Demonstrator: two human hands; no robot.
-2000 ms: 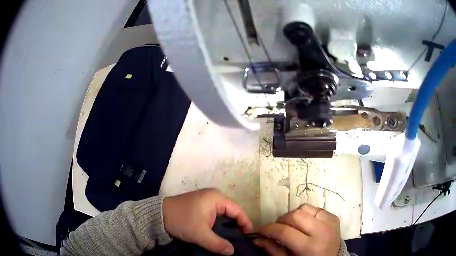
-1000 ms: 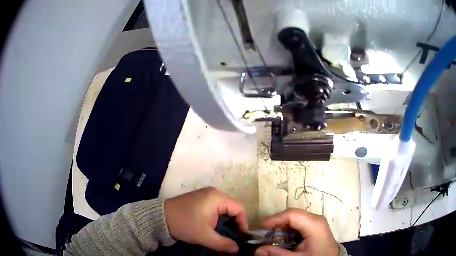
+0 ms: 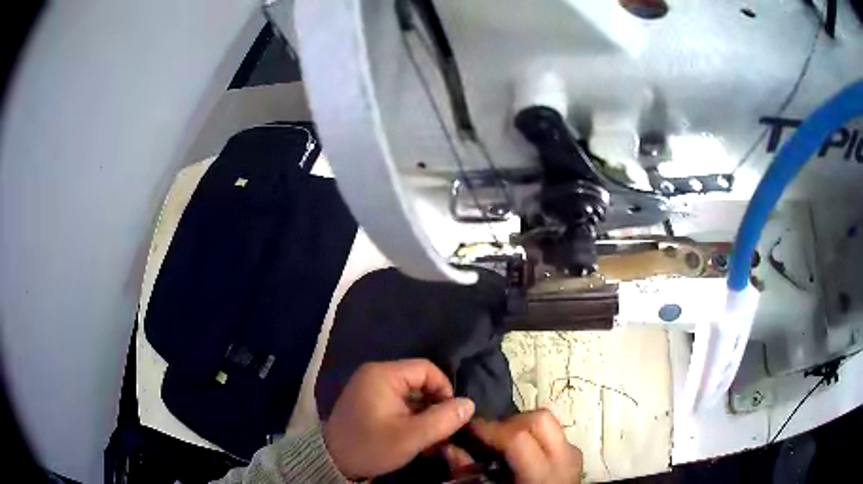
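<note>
A dark fabric workpiece (image 3: 402, 317) lies on the table from below the needle area down to my hands, its top edge against the metal work plate (image 3: 568, 310). My left hand (image 3: 393, 416) grips the fabric near its lower part, thumb and fingers pinched together. My right hand (image 3: 530, 446) is beside it at the bottom edge, fingers curled at the fabric. Something dark and partly shiny shows under the right fingers, but it is too hidden to name. The needle area (image 3: 492, 255) is partly covered by the curved white guard (image 3: 364, 142).
Flat navy-black panels (image 3: 246, 274) with small yellow labels lie at left. The white machine head (image 3: 615, 57) fills the top. A brass-coloured arm (image 3: 653, 262), a blue hose (image 3: 781, 180) and its white nozzle (image 3: 724, 345) are at right. Loose thread (image 3: 596, 386) lies on the table.
The dark workpiece has come up from the bottom edge and now spreads below the needle area. The white-tipped blades seen in my right hand no longer show clearly. The view has shifted slightly.
</note>
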